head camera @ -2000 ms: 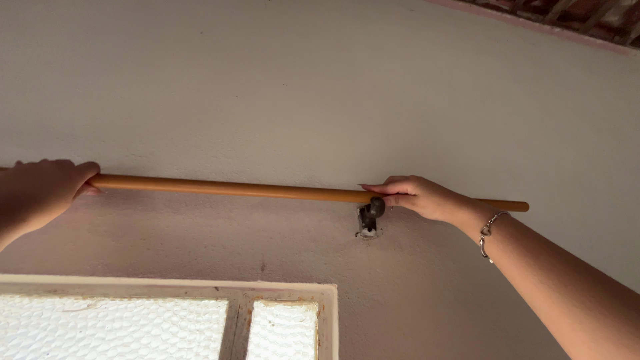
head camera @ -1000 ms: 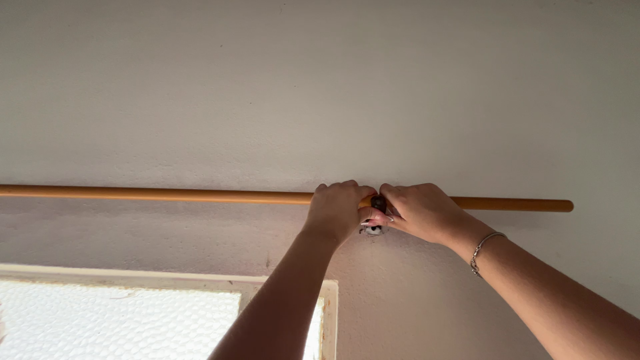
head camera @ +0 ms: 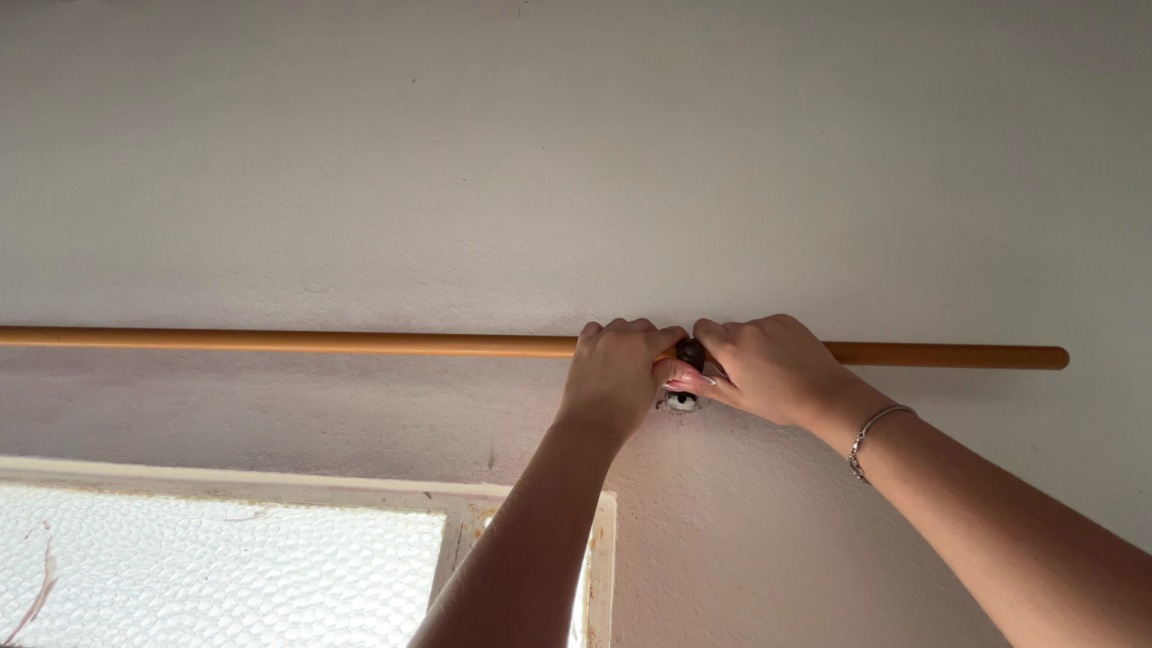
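Note:
A long wooden curtain rod point(head camera: 360, 344) runs across the wall, its rounded end at the right. My left hand point(head camera: 621, 369) grips the rod just left of a dark bracket point(head camera: 690, 353). On the bracket's other side my right hand point(head camera: 774, 369), with a chain bracelet at the wrist, is closed around the rod. Both thumbs meet below the rod, in front of the bracket's lower part. A pale, chipped wall patch with a dark spot point(head camera: 681, 400) shows under them. The fingers hide most of how rod and bracket meet.
Below the rod at the left is a window with textured glass point(head camera: 225, 567) in a worn, pale frame point(head camera: 605, 567). The rough plastered wall point(head camera: 540, 180) lies behind and above the rod.
My left hand has moved right along the rod from the far left to beside the bracket. My right hand stays near the bracket. More of the rod now sticks out to the right.

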